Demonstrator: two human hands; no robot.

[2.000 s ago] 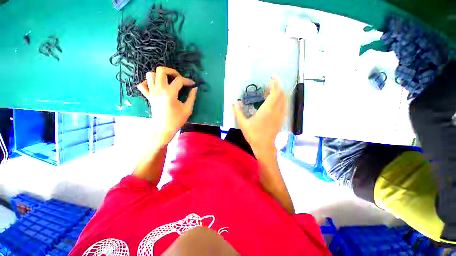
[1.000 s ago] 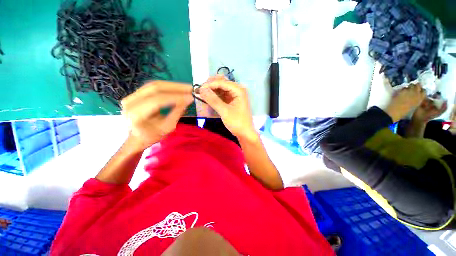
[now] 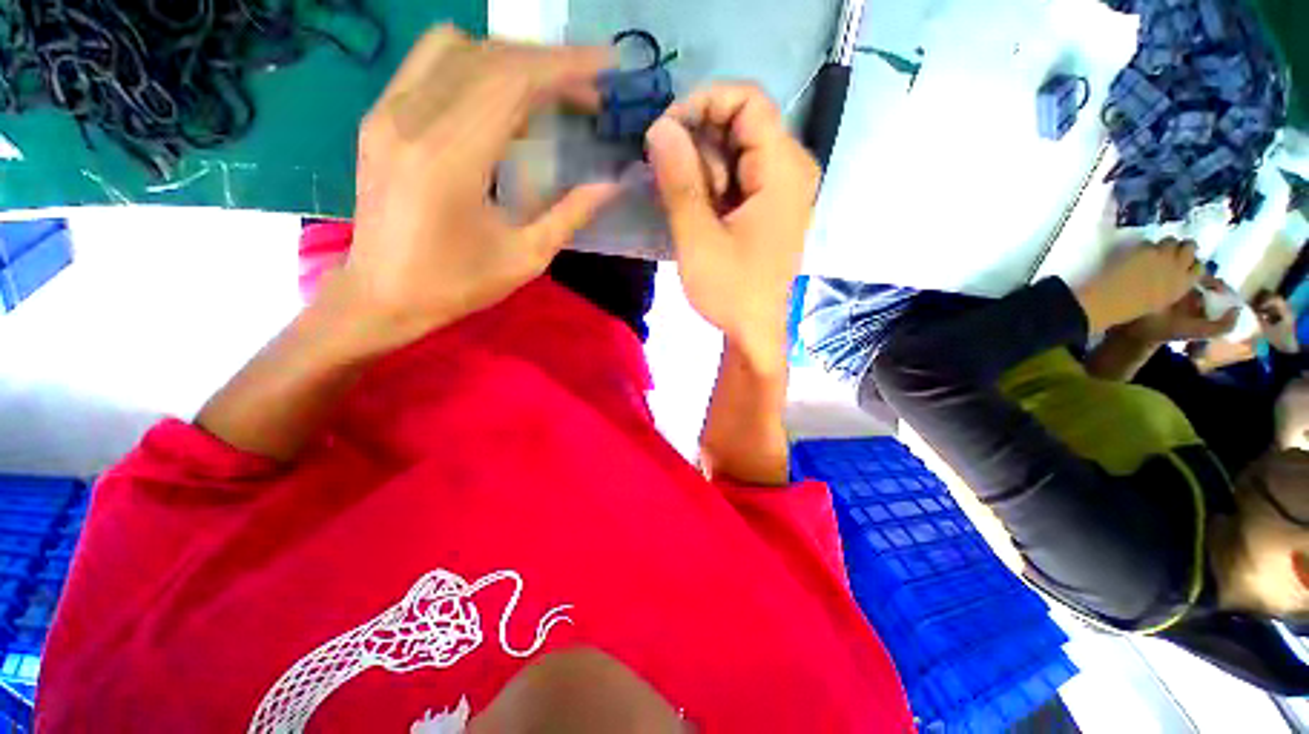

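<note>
A small blue-grey piece (image 3: 633,103) with a thin black strap loop (image 3: 636,46) standing out on its far side lies on the pale work board (image 3: 747,50), just beyond my hands. My left hand (image 3: 452,172) is left of it, thumb and forefinger wide apart, the forefinger tip close to the piece's left edge; contact is unclear. My right hand (image 3: 739,194) is at its near right, fingers curled and thumb bent in. A small dark blurred bit shows by the right thumb; I cannot tell whether it is held.
A black strap pile (image 3: 165,72) lies on the green surface at left. The hammer's black grip (image 3: 827,115) is right of my hands. Another looped piece (image 3: 1059,106) lies on white further right, near a blue-grey pile (image 3: 1199,108). A neighbouring worker (image 3: 1091,416) sits at right. Blue crates (image 3: 933,588) stand below.
My hands were together on a dark strap; now they are apart around the blue-grey piece, and my left hand has opened. The view has shifted, with the table higher in the picture.
</note>
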